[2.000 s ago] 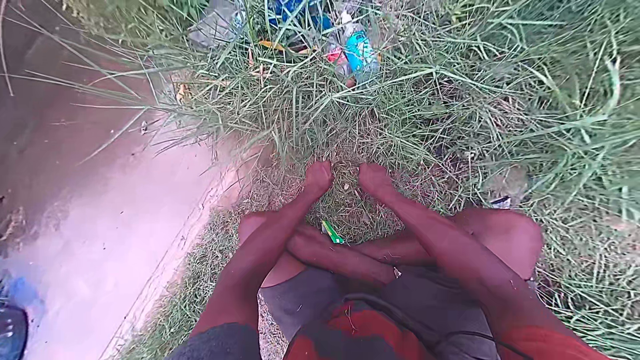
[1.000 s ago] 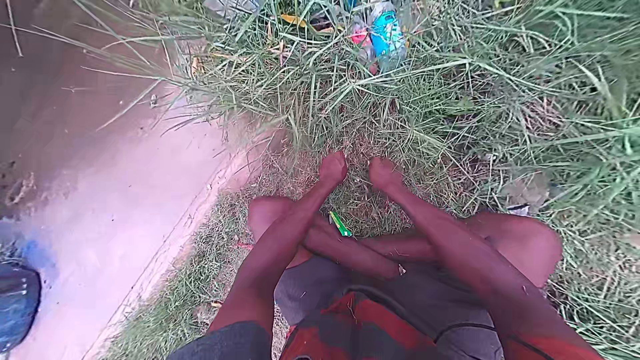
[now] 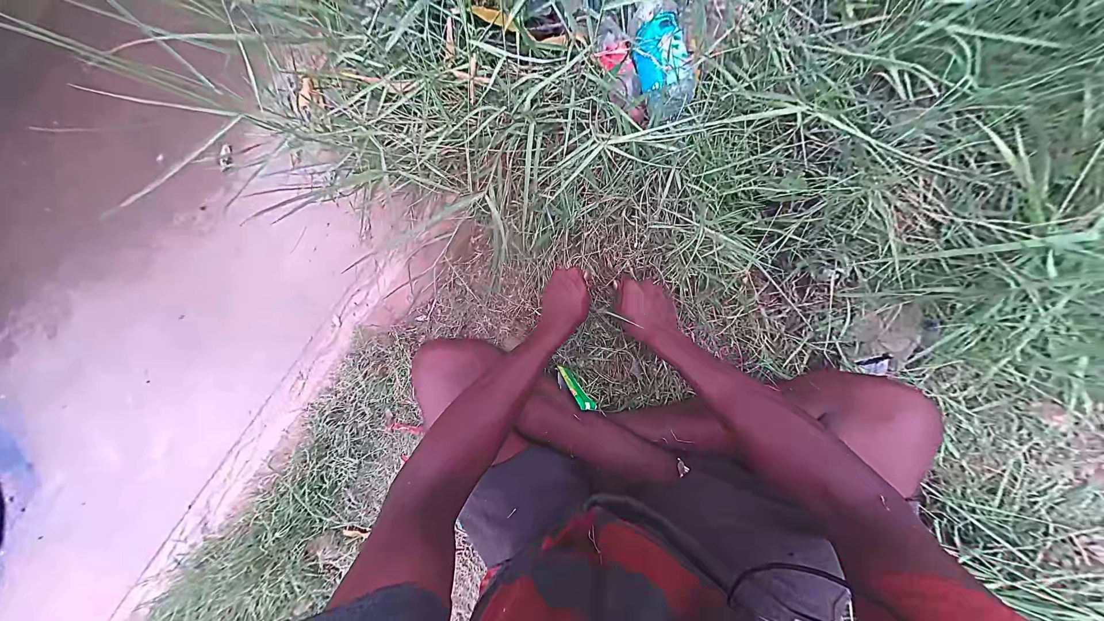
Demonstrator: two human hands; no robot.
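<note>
My left hand (image 3: 566, 297) is closed in a fist just above the grass, beyond my crossed legs. Close beside it on the right, with a small gap between them, my right hand (image 3: 645, 305) is curled into a fist too. Whether either one pinches a thin blade of grass is too small to tell. Short, partly dry grass (image 3: 634, 366) lies under and around both. A green and yellow wrapper (image 3: 577, 388) rests by my shin, nearer to me than the hands.
Plastic bottles, one with a blue label (image 3: 662, 56), lie in the long grass (image 3: 776, 147) ahead. At the left runs a pale concrete surface (image 3: 172, 345) with a straight edge. A stone (image 3: 893, 335) sits beyond my right knee.
Both fists stay close together in front of my legs. The small gap between them shows in all frames. The view has shifted somewhat.
</note>
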